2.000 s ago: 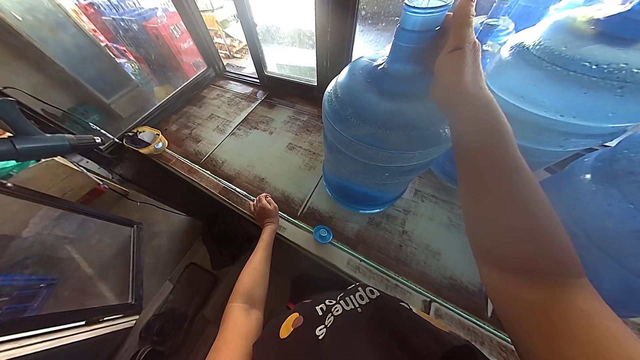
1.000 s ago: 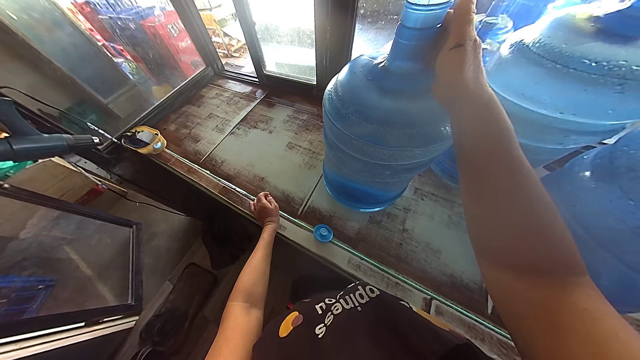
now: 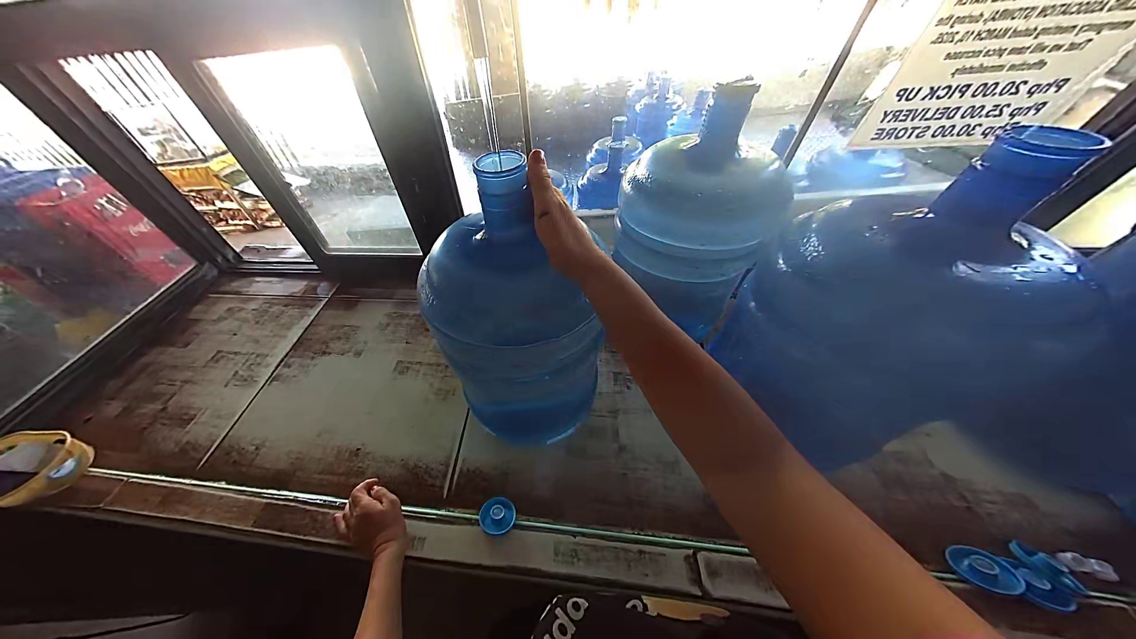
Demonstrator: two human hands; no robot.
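Observation:
A blue plastic water jug (image 3: pixel 519 328) stands upright on the tiled counter, its mouth uncapped, with some water low inside. Thin clear streams or rods reach down into its mouth. My right hand (image 3: pixel 561 217) lies with extended fingers against the right side of the jug's neck. My left hand (image 3: pixel 373 519) rests, fingers curled, on the counter's front edge; whether it holds anything cannot be told. Just right of it, a round blue cap (image 3: pixel 497 516) lies on that edge.
More blue jugs (image 3: pixel 701 204) and a large one (image 3: pixel 923 311) stand at the right. Blue caps (image 3: pixel 985 570) lie at the lower right. A yellow-rimmed container (image 3: pixel 75 461) sits at the far left edge. Glass panes and a dark frame (image 3: pixel 390 133) close off the back; a printed sign hangs there.
The view has tilted up and to the right, showing the jug's mouth, the sign and more caps. Both hands keep their places, one at the jug's neck, one on the edge.

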